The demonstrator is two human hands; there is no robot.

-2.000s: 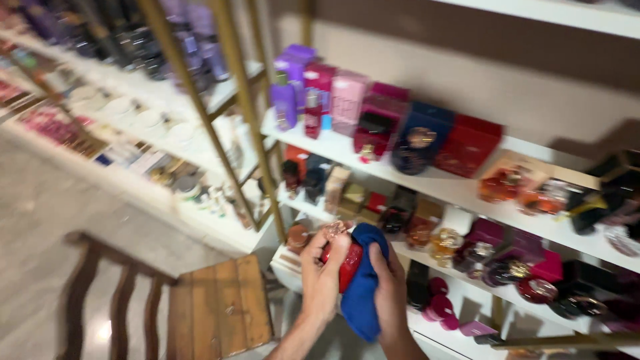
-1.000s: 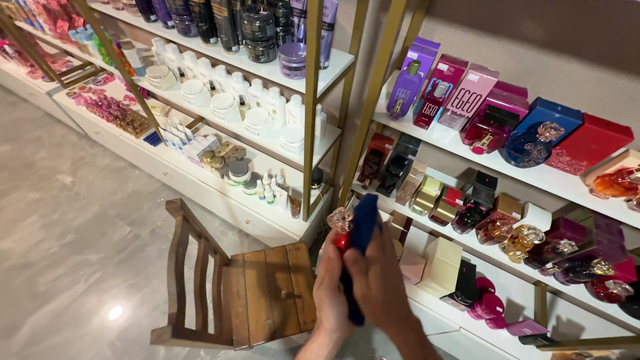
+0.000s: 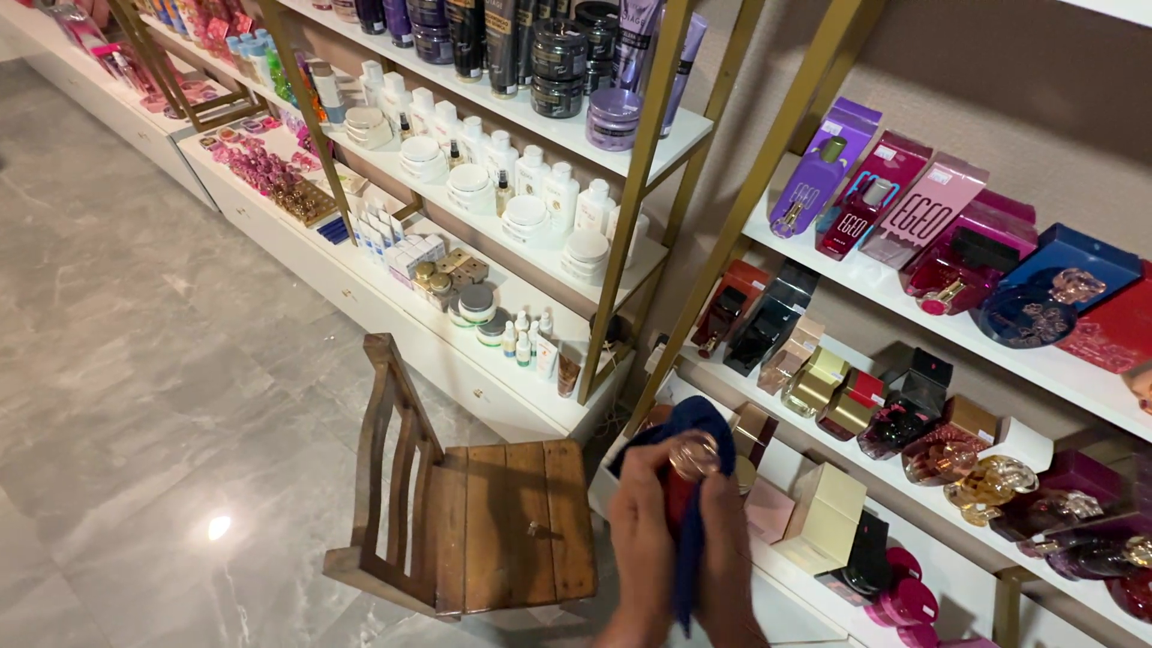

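Note:
Between my hands is a red perfume bottle (image 3: pixel 677 500) with a rose-gold cap (image 3: pixel 693 455), upper end toward the shelves. My left hand (image 3: pixel 641 531) grips the bottle from the left, its fingers at the cap. A dark blue cloth (image 3: pixel 691 549) wraps behind the cap and hangs down between the palms. My right hand (image 3: pixel 727 540) presses the cloth against the bottle from the right. The fingers partly hide the bottle's body.
A wooden chair (image 3: pixel 513 522) stands left of my hands on the grey tiled floor (image 3: pixel 180 405). Perfume bottles and boxes fill the white shelves (image 3: pixel 864 279) at right, some just beyond my hands. White jars and bottles line a gold-framed shelf unit (image 3: pixel 630 198) further left.
The blue cloth, at the bottle's right side a second ago, now also reaches behind the cap. The hands stay close together around the bottle. The view has swung left since the first frame.

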